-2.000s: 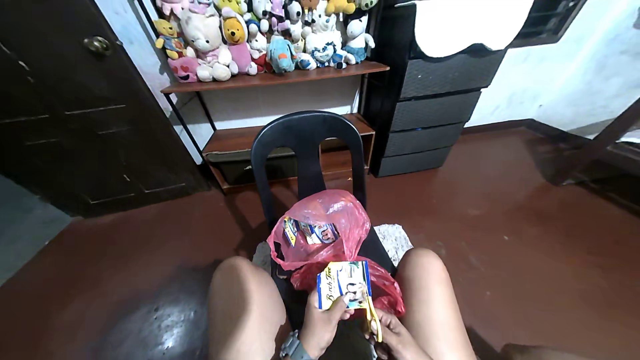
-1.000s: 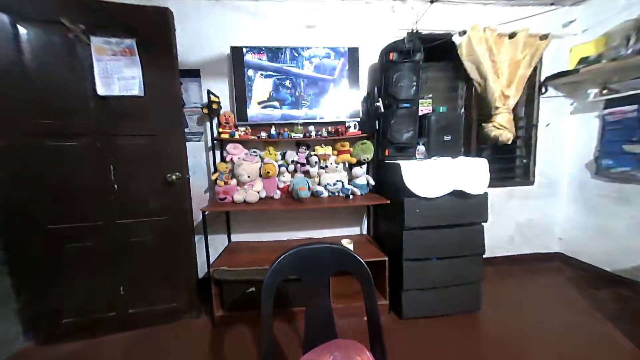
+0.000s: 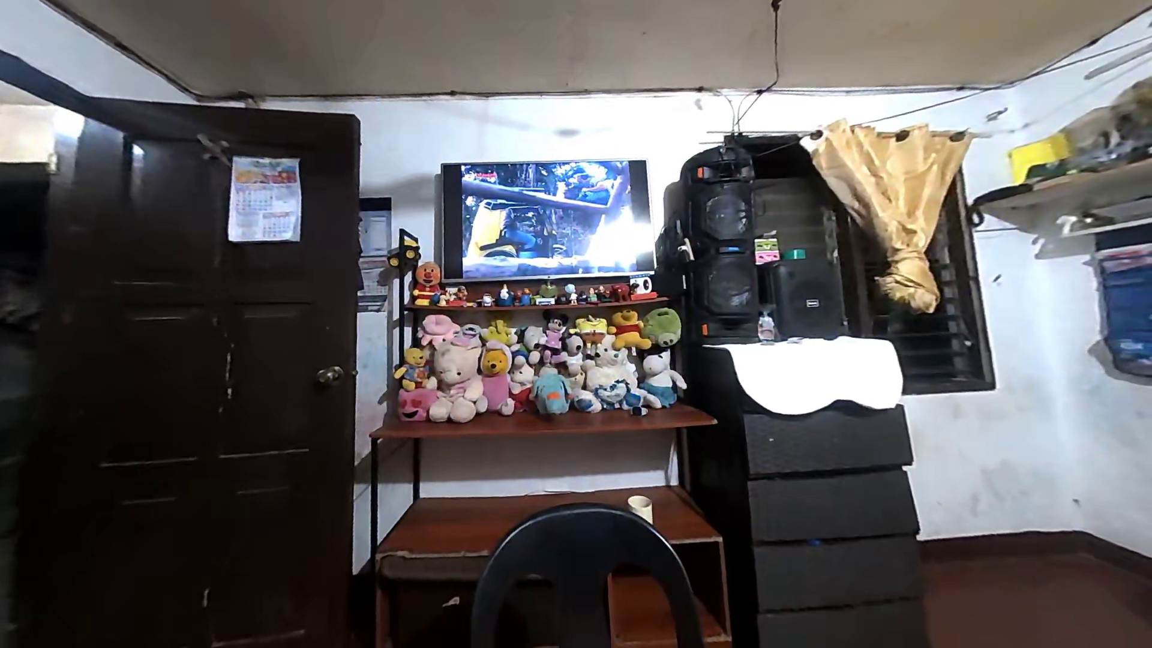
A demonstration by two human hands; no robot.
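Neither my left hand nor my right hand shows in the head view now, so what they hold is hidden. At the bottom centre stands the back of a black plastic chair point(image 3: 585, 531); its seat lies below the picture. Behind it is a brown wooden shelf unit point(image 3: 549, 425) with rows of stuffed toys point(image 3: 551, 391) and small figurines on top. A pale cup point(image 3: 640, 508) rests on its lower shelf. Above the toys, a television point(image 3: 546, 220) is lit.
A dark wooden door point(image 3: 198, 378) with a calendar is at the left. To the right stand a black drawer cabinet point(image 3: 828, 504) with a white cloth, tall speakers point(image 3: 725, 261) and a window with a knotted yellow curtain point(image 3: 900, 207). A wall shelf point(image 3: 1062, 184) holds things at far right.
The view has tilted up strongly. Two seconds ago both hands were over my lap with a printed packet and yellow-handled scissors, beside a pink plastic bag on the chair; these are out of view now.
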